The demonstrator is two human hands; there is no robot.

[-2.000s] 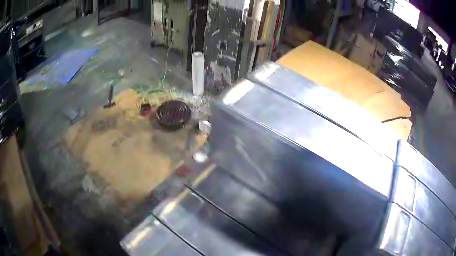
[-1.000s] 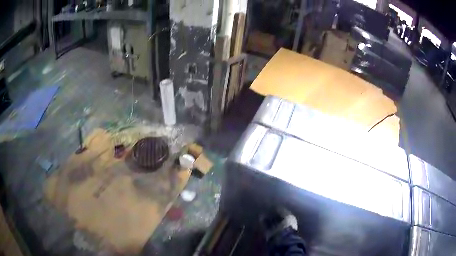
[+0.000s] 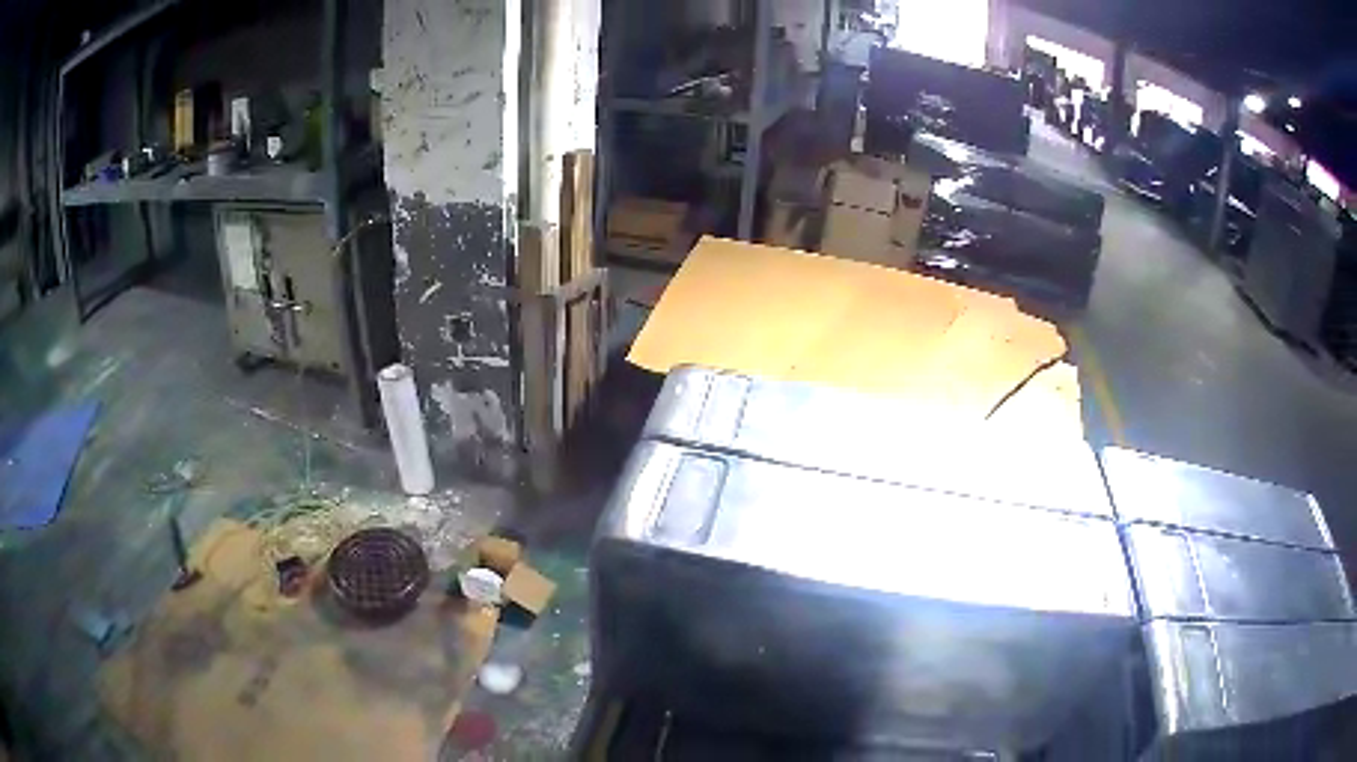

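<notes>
Silver-grey sheet-metal housings (image 3: 893, 543) lie stacked side by side, close in front of me at the lower right, with dark seams between them. The nearest top housing has a shallow pressed rectangle (image 3: 691, 499) near its left end. More housings (image 3: 1235, 573) stand against their right end. A tan cardboard sheet (image 3: 848, 316) lies behind the stack, with a tear near its right side. Neither of my hands can be seen.
At the left, a stained cardboard mat (image 3: 298, 670) lies on the floor with a round dark stool or basket (image 3: 377, 575), a small open carton (image 3: 521, 581) and a hammer (image 3: 182, 554). Behind are a white roll (image 3: 403, 432), a pillar (image 3: 447, 253) and a metal shelf (image 3: 209, 186).
The view has swung right and up, so the stack shows lower. The separate row of housings at the lower left is out of view. A dark shape with a pale end, seen low one second ago, is gone.
</notes>
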